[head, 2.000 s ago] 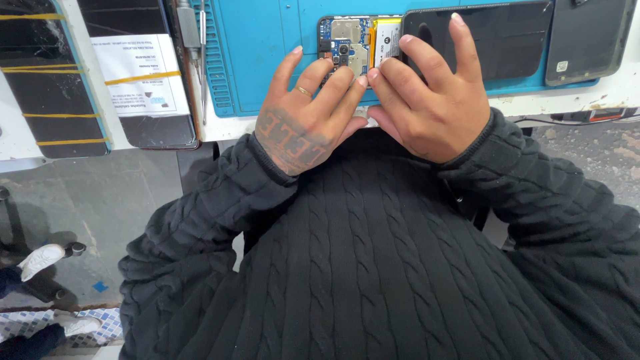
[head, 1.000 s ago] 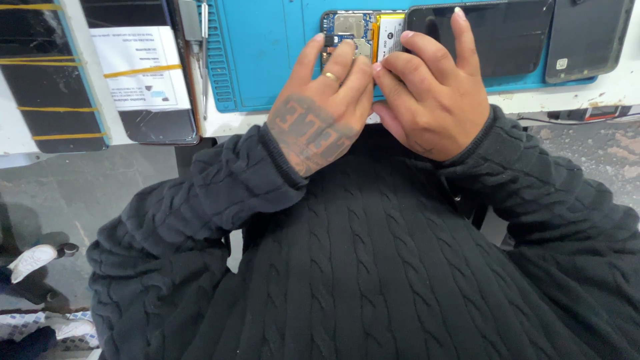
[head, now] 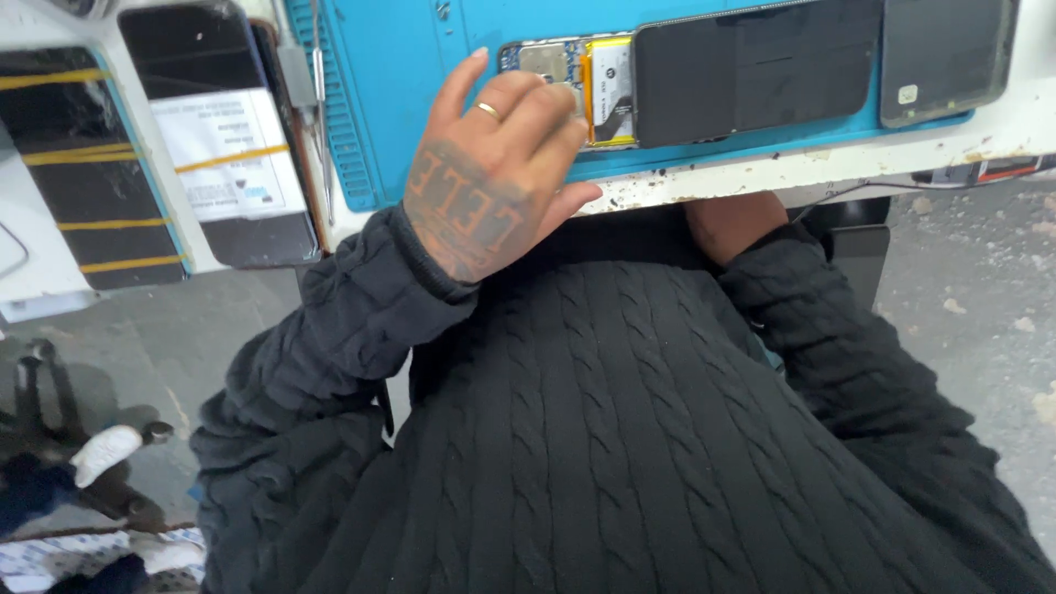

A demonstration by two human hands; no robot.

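My left hand (head: 499, 169), with a ring on one finger, lies over the lower part of an opened smartphone's circuit board (head: 543, 59); its fingertips touch the phone, and whether they pinch anything is hidden. Right of the board is the phone's battery (head: 611, 87), with yellow edges and an orange flex cable along its left side. A dark phone screen (head: 755, 73) covers the part of the phone further right. My right hand (head: 734, 223) is below the table's front edge, its fingers hidden under the tabletop.
A blue repair mat (head: 396, 74) lies under the phone, on a white tabletop (head: 660, 194). At its right end rests a dark phone cover (head: 945, 62). To the left are phones bound with rubber bands (head: 99, 165), another with a paper (head: 219, 153), and a thin metal tool (head: 322, 124).
My right hand has left the battery and screen area and gone down below the table edge. My left hand remains over the circuit board.
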